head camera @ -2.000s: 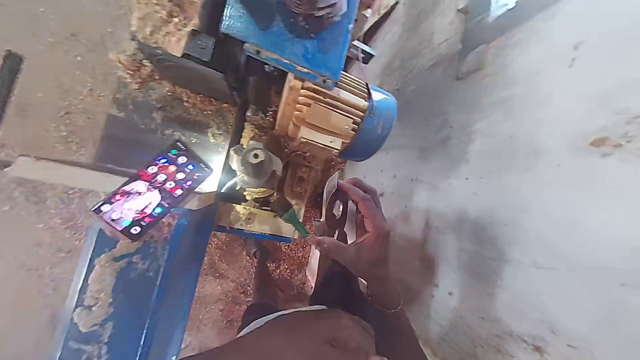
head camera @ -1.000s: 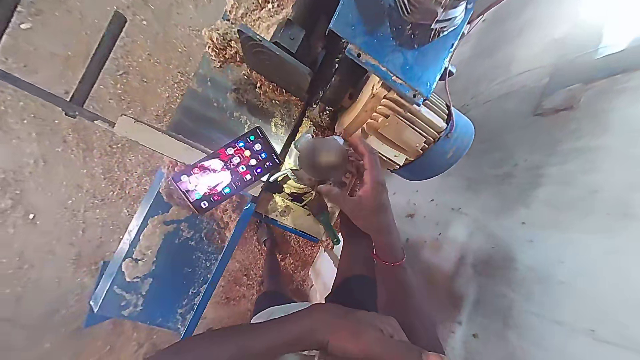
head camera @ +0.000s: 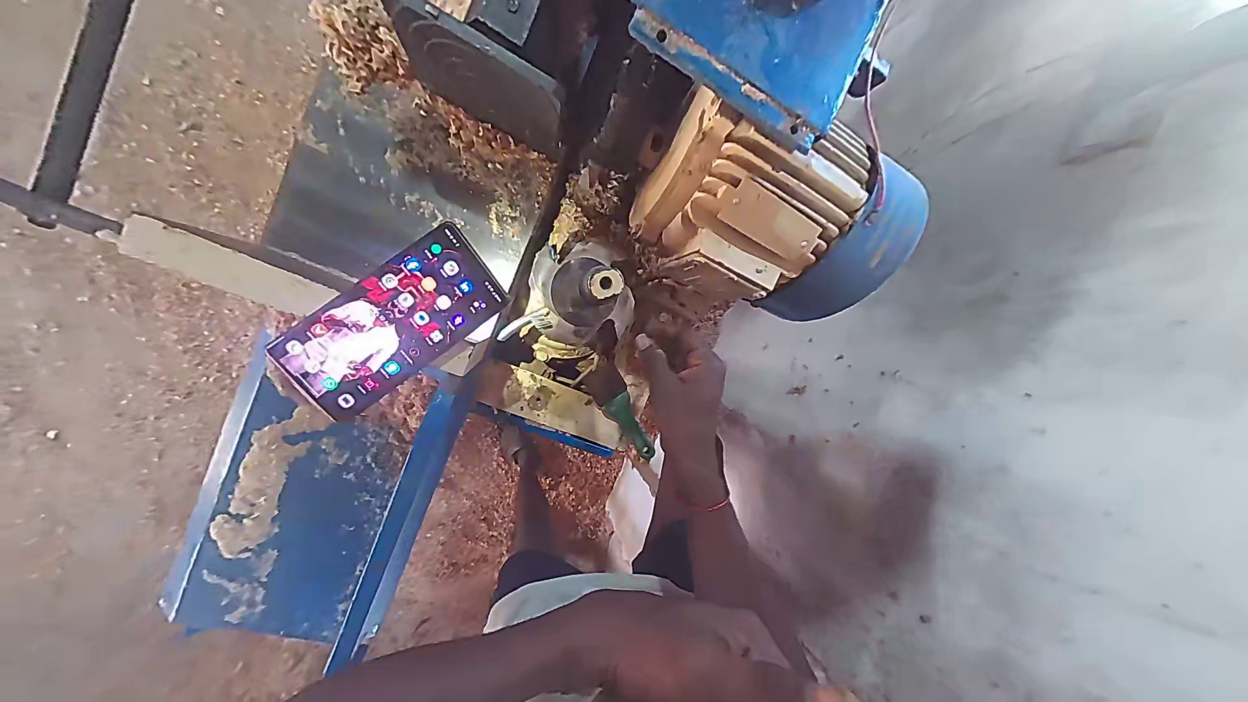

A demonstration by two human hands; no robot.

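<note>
A grey metal hub with a bored shaft end (head camera: 604, 284) stands amid yellow grease and shavings on the machine. Just below and right of it, my right hand (head camera: 685, 380) has its fingers curled, the thumb tip close to the hub's side. Whether anything is between those fingers cannot be seen. A green-handled tool (head camera: 629, 424) rests beside the hub and my right wrist. My left forearm crosses my lap, and the blurred left hand (head camera: 721, 668) is at the bottom edge, its grip unclear. Left of the hub lies a phone (head camera: 388, 322) with its screen lit.
A cream finned electric motor (head camera: 770, 210) with a blue end cover sits right of the hub, under a blue metal housing (head camera: 751, 58). A blue sheet-metal chute (head camera: 302, 526) is at lower left. Wood shavings (head camera: 468, 132) cover parts of the machine. A pale wall (head camera: 1053, 409) borders the right.
My right hand, over the hub one second ago, is now beside and below it. Two seconds ago it was at a dark looped part near the green handle; that part is not visible now.
</note>
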